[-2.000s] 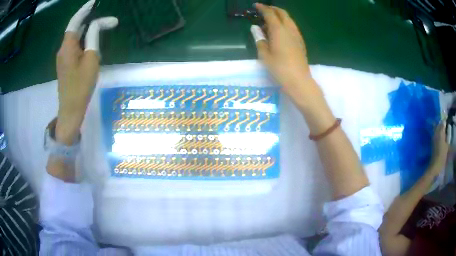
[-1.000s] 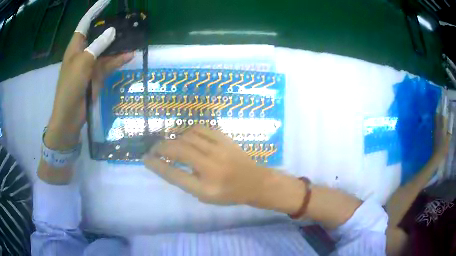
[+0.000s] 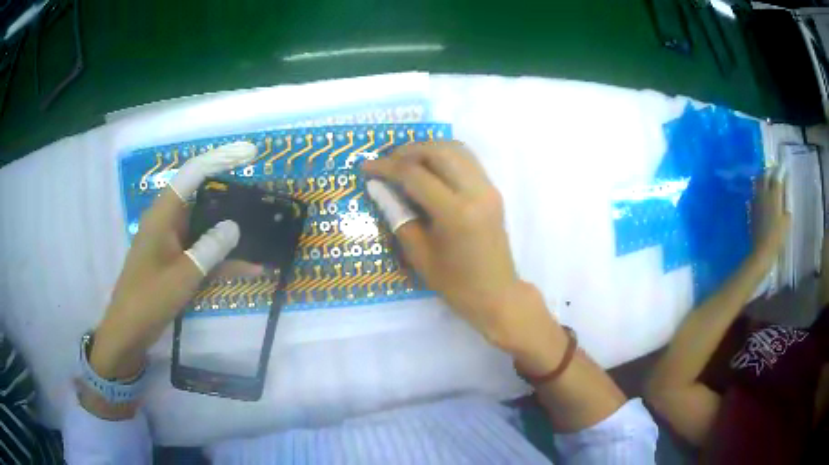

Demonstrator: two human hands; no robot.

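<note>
My left hand (image 3: 177,259), with white finger cots on thumb and index finger, holds a black phone middle frame (image 3: 245,225) by its solid upper plate. The frame's open window points toward me, slightly tilted, over the left part of the blue carrier sheet (image 3: 132,168). The sheet bears rows of slanted orange flex circuits and white-ringed circles. My right hand (image 3: 445,227), with a white cot on the thumb, is over the right part of the sheet. Its fingertips are close together at the upper rows; whether they pinch a flex circuit cannot be told.
White foam sheet (image 3: 564,182) covers the near surface. The green conveyor belt (image 3: 509,45) runs across the far side, with black frames at its left and right. A crumpled blue liner pile (image 3: 709,200) lies at right, beside another person's arm (image 3: 727,300).
My left hand has lowered the frame toward me and tilted it. My right hand has left the frame's lower end and moved up and right over the sheet. The view has shifted.
</note>
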